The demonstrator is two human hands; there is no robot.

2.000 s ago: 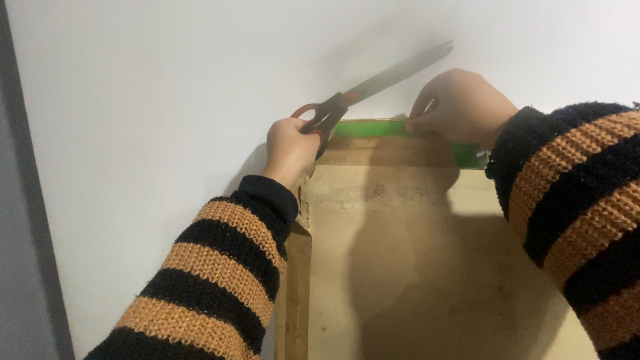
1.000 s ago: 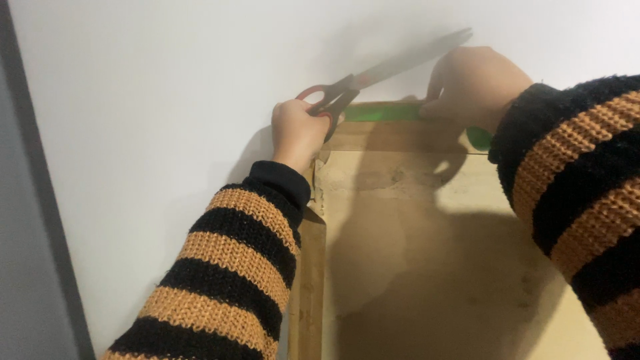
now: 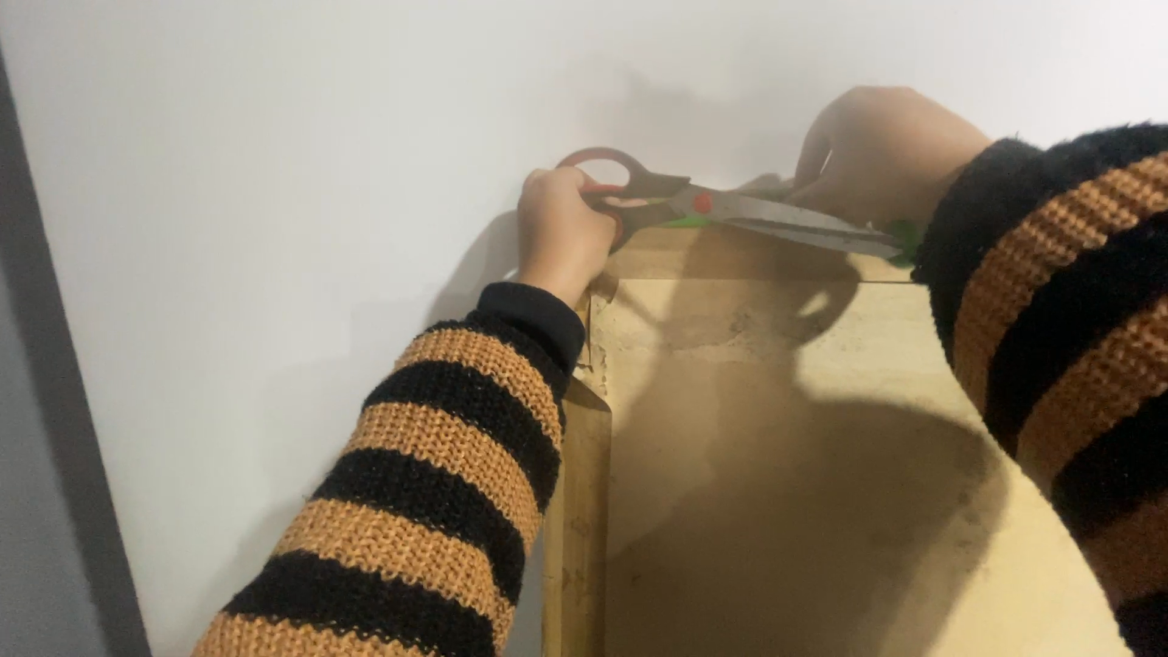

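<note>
My left hand (image 3: 564, 219) holds a pair of scissors (image 3: 703, 203) by its black and red handles, at the upper left corner of a pale wooden board with raised edges (image 3: 785, 365). The blades point right, over a strip of green tape (image 3: 689, 221) along the board's top edge. Beyond the blades my right hand (image 3: 876, 151) has its fingertips bent down at that top edge, near the strip. What its fingertips pinch is hidden. More green (image 3: 903, 239) shows by the blade tips, beneath the right wrist.
A white wall or surface (image 3: 301, 182) lies behind and to the left of the board. A dark grey strip (image 3: 68, 392) runs down the far left. Folded brown edging (image 3: 584, 511) lines the board's left side. Shadows of the hands and scissors fall on the board.
The scissors have turned from pointing up and right to lying nearly level, with the blades now over the top edge. My right hand stays near that edge.
</note>
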